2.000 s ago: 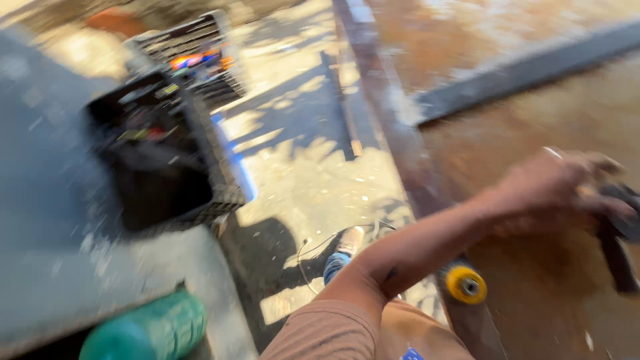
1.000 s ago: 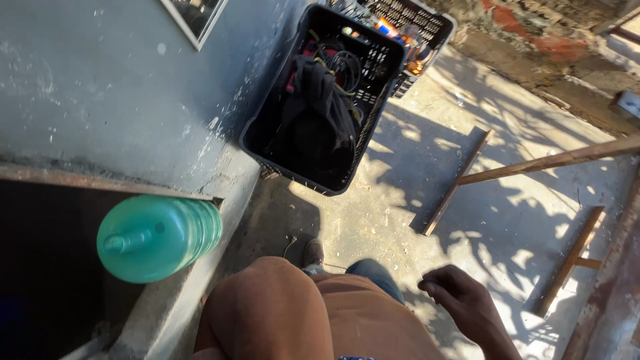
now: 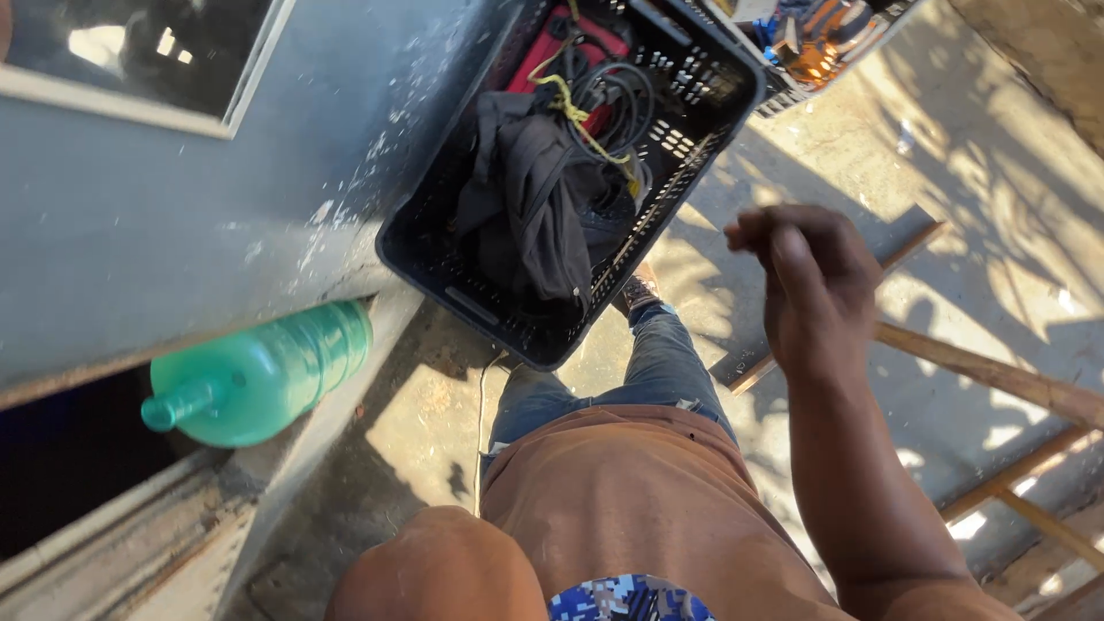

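Note:
My right hand [image 3: 811,276] hangs in the air just right of a black plastic crate [image 3: 461,306], its fingers loosely curled and no object seen in it. My left hand is out of view; only the rounded upper part of that arm or shoulder shows at the bottom. Inside the crate lie a dark grey cloth or bag [image 3: 539,203], a coiled dark cable [image 3: 642,108], a yellow cord [image 3: 569,103] and a red item [image 3: 535,65]. A green translucent water jug [image 3: 267,375] lies on its side in a wall opening at left.
Another crate [image 3: 780,103] with orange and blue items stands at the upper right. Wooden bars [image 3: 992,371] form a frame over the concrete floor [image 3: 862,172]. A blue-grey wall [image 3: 172,233] with a framed pane [image 3: 147,52] rises at left. A thin cable [image 3: 480,431] runs along the floor.
The view has swung strongly away from the brown surface where a hand was at a dark tool two seconds ago. My right hand has risen from the lower edge to beside the black crate.

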